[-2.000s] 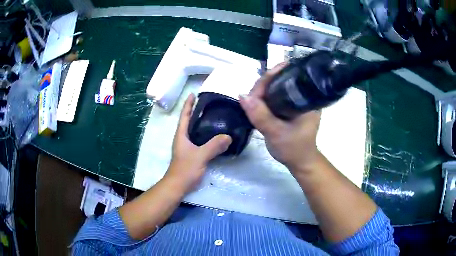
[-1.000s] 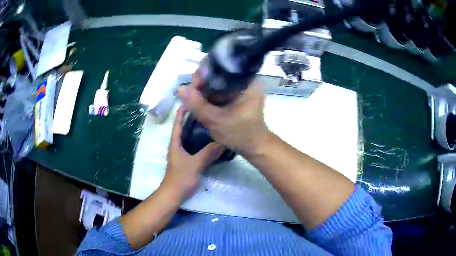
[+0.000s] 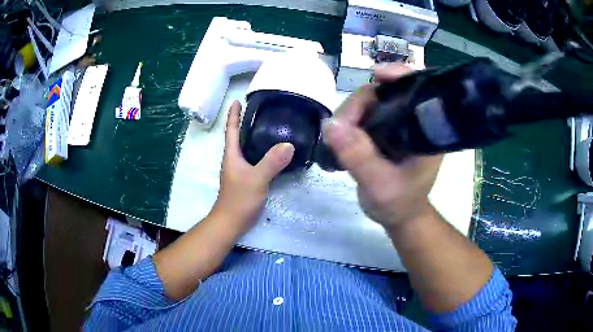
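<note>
A dome camera lies on the white mat, its black camera head towards me and its white housing behind. The white bracket arm reaches back and left from the housing. My left hand holds the black head, thumb on its face and fingers along its left side. My right hand grips the black electric screwdriver, held roughly level with its cord end to the right. Its front end is beside the head's right edge; the bit cannot be made out.
The screw feeder stands at the back of the mat. A small white bottle, a white strip and a yellow-blue carton lie left. White units stand at the right edge. A carton with white parts is low left.
The screwdriver has swung from above the black head to the right, with my right hand. The black head and white housing are uncovered again. My left hand stays on the head.
</note>
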